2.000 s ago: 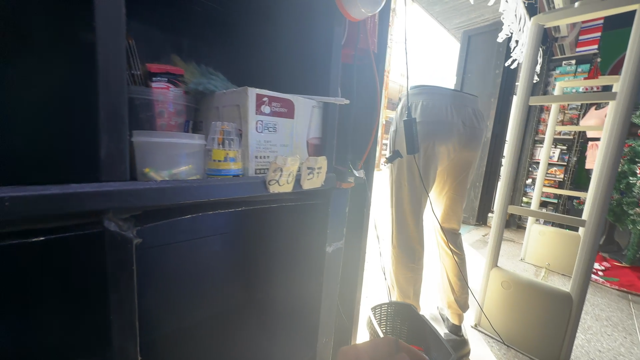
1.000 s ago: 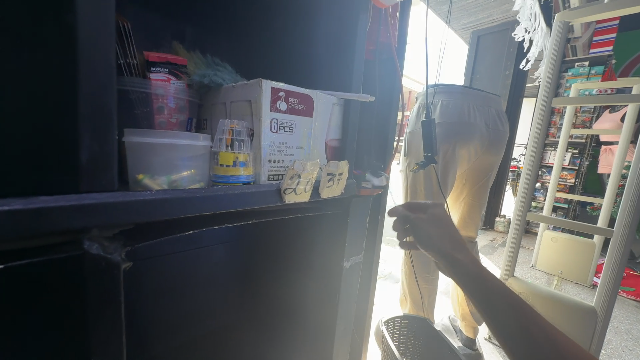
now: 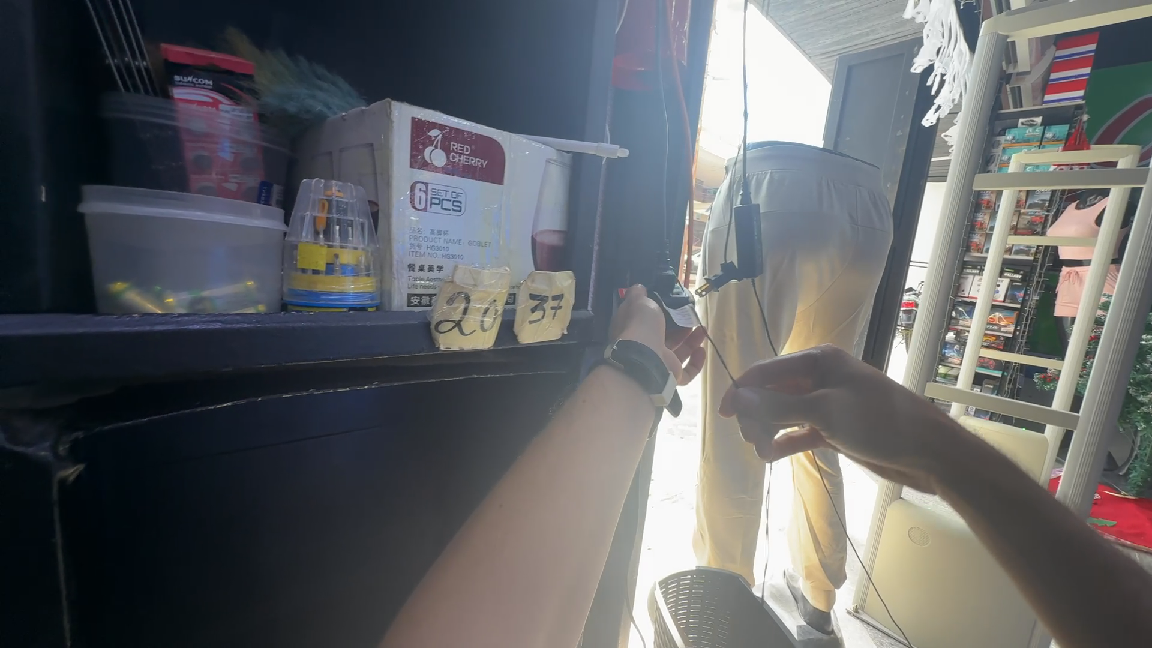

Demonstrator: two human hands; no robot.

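My left hand [image 3: 661, 337], with a dark smartwatch [image 3: 643, 373] on its wrist, reaches to the end of the dark shelf and holds a small black device with a pale label [image 3: 681, 310]. From that device a thin black cable [image 3: 717, 353] runs down to my right hand [image 3: 801, 405], which pinches it between thumb and fingers. Just above my right hand hangs a black power adapter [image 3: 747, 241] with a plug [image 3: 717, 279] beside it, in front of beige trousers [image 3: 792, 261] on a standing figure, its upper part not visible.
On the shelf [image 3: 216, 337] stand a cardboard goblet box [image 3: 450, 207], a clear plastic tub [image 3: 180, 252], a screwdriver set [image 3: 330, 252] and two numbered tags [image 3: 544, 308]. A black basket [image 3: 706, 607] is on the floor below. Pale upright frames [image 3: 954, 225] rise at the right.
My left hand has come into view at the shelf's end. My right hand, absent two seconds ago, was raised by the trousers one second ago and now holds the cable.
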